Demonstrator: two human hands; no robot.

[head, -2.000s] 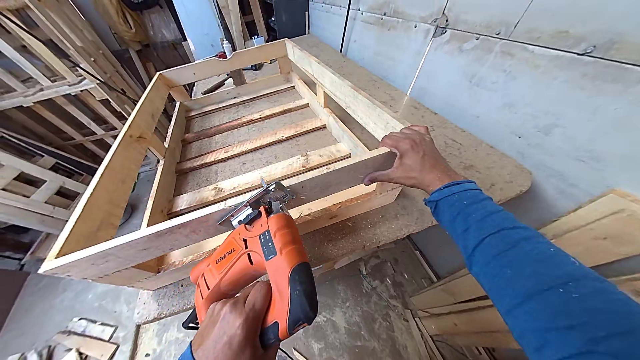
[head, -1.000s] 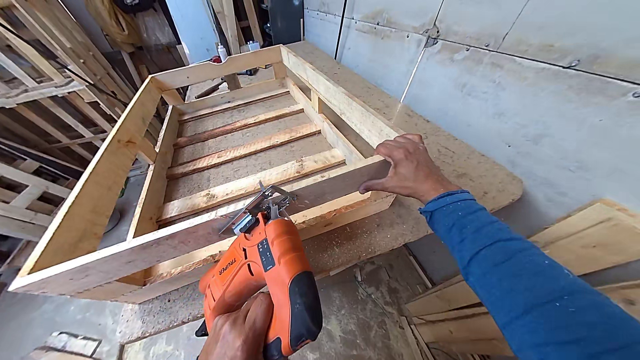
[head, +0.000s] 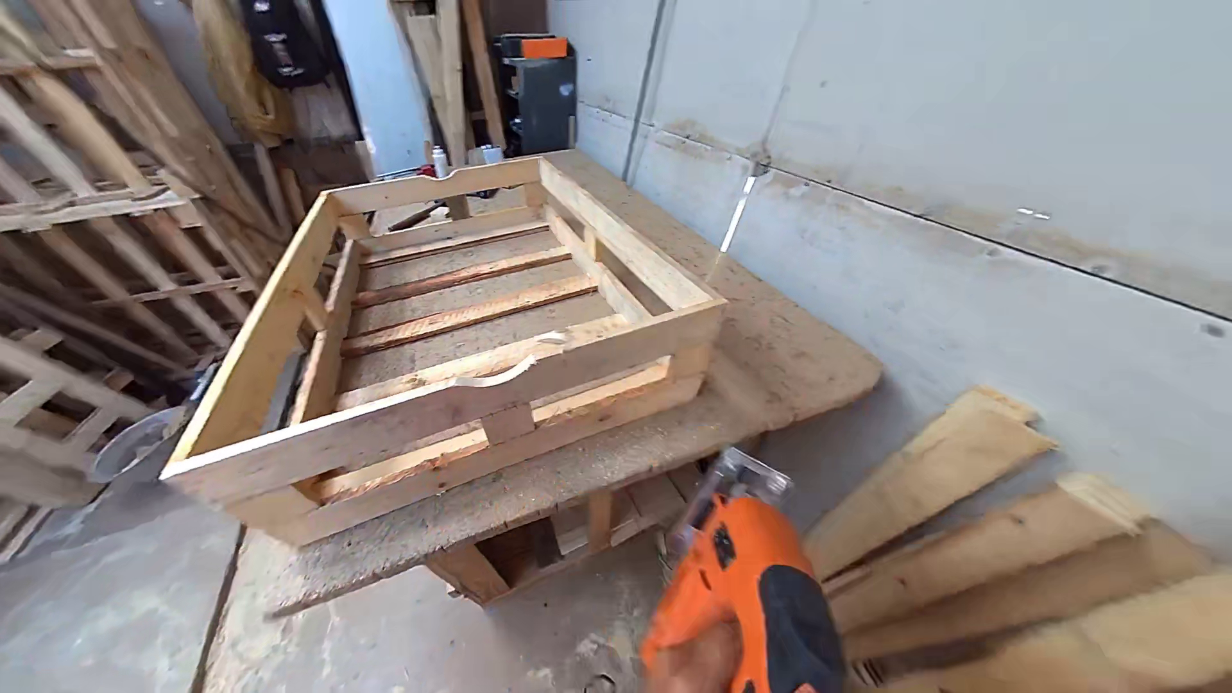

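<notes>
A wooden slatted crate frame [head: 616,339] rests on a particleboard workbench [head: 808,356]. The top edge of its near board has a shallow curved notch [head: 496,377], and a small wood piece [head: 552,338] lies just behind it. Low in the view, clear of the crate and in front of the bench edge, an orange and black jigsaw [head: 751,587] points upward. One hand [head: 703,664] is closed around its handle, blurred and partly cut off by the lower edge; from the earlier frames it is my left hand. My right hand is out of the frame.
Loose wooden boards [head: 924,481] lean at the lower right beside the grey wall [head: 962,250]. Stacked pallets and slats [head: 125,207] fill the left side. A white bucket [head: 140,443] stands on the floor at left. Bottles [head: 440,162] and a dark cabinet [head: 541,101] are beyond the crate.
The jigsaw has come off the crate's near board and moved right. My right hand has let go of that board and left the view. The curved notch now shows.
</notes>
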